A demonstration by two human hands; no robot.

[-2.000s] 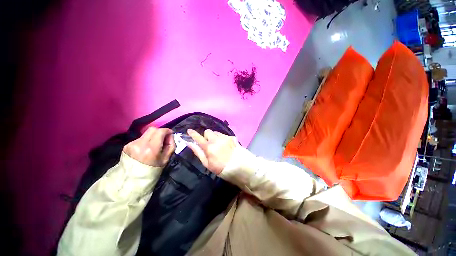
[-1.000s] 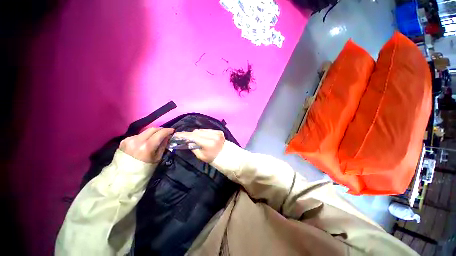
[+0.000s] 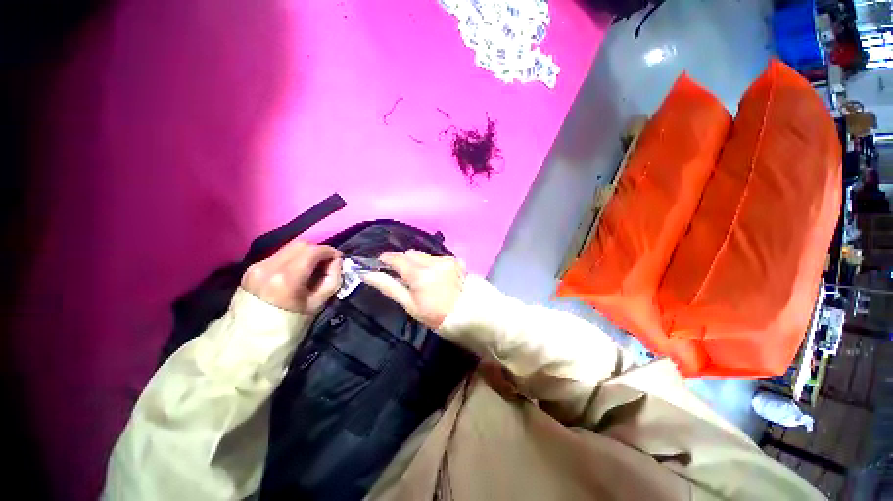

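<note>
A black backpack (image 3: pixel 343 391) lies on the pink table in front of me, its rounded top pointing away and a flat black strap (image 3: pixel 299 223) sticking out at the upper left. My left hand (image 3: pixel 294 278) pinches a small white label with dark print (image 3: pixel 349 279) above the bag's top. My right hand (image 3: pixel 423 286) is close at the label's right side, thumb and forefinger around a small dark or metallic item (image 3: pixel 370 264) that I cannot make out clearly. The fingertips partly hide where the label meets the bag.
A heap of white printed labels (image 3: pixel 504 37) lies at the pink table's (image 3: pixel 372 59) far end. A dark tangle of threads (image 3: pixel 475 150) lies nearer. Beyond the table's right edge are two large orange bundles (image 3: pixel 749 215) above the grey floor (image 3: pixel 548 230). A black mass shows at the top.
The label was turned and mostly covered by the fingers one second ago; its white printed face shows again now. My right hand has shifted slightly right and its fingers have changed position. The backpack stays in place.
</note>
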